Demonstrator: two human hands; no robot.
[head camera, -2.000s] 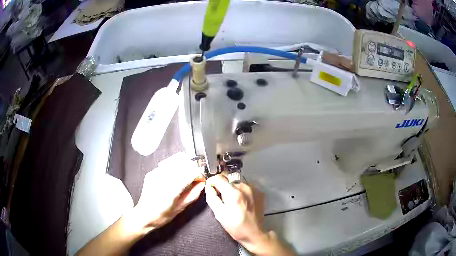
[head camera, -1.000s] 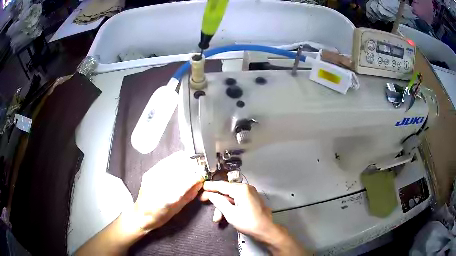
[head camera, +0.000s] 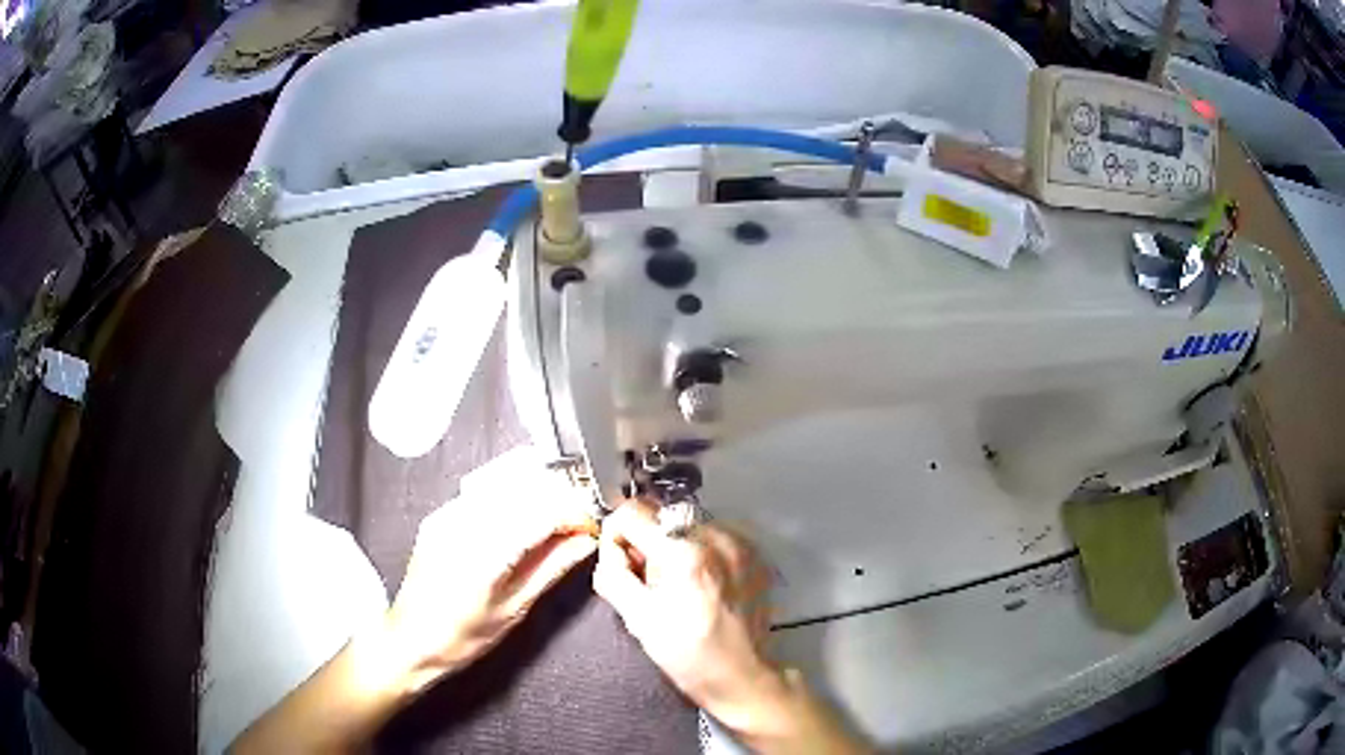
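A dark brown fabric panel (head camera: 421, 317) lies under the head of the white sewing machine (head camera: 841, 354) and runs forward beneath both hands. My left hand (head camera: 480, 568) lies on the panel, its fingertips pinched near the presser foot area; glare whitens its back. My right hand (head camera: 682, 597) is just right of it, fingers curled together, fingertips close to the left ones below the machine head. The fingers hide the needle and whatever small piece lies between them, so I cannot tell exactly what they pinch.
A lamp head (head camera: 438, 354) hangs left of the machine head. A screwdriver (head camera: 598, 67) stands upright above a beige cylinder (head camera: 561, 214). Brown panels (head camera: 140, 487) lie at the left, a control panel (head camera: 1124, 148) and small box (head camera: 966, 214) behind, an olive cloth (head camera: 1121, 561) at the right.
My right hand has moved up and left, its fingers curling in near the machine head. My left hand has stayed nearly in place. The view has shifted slightly.
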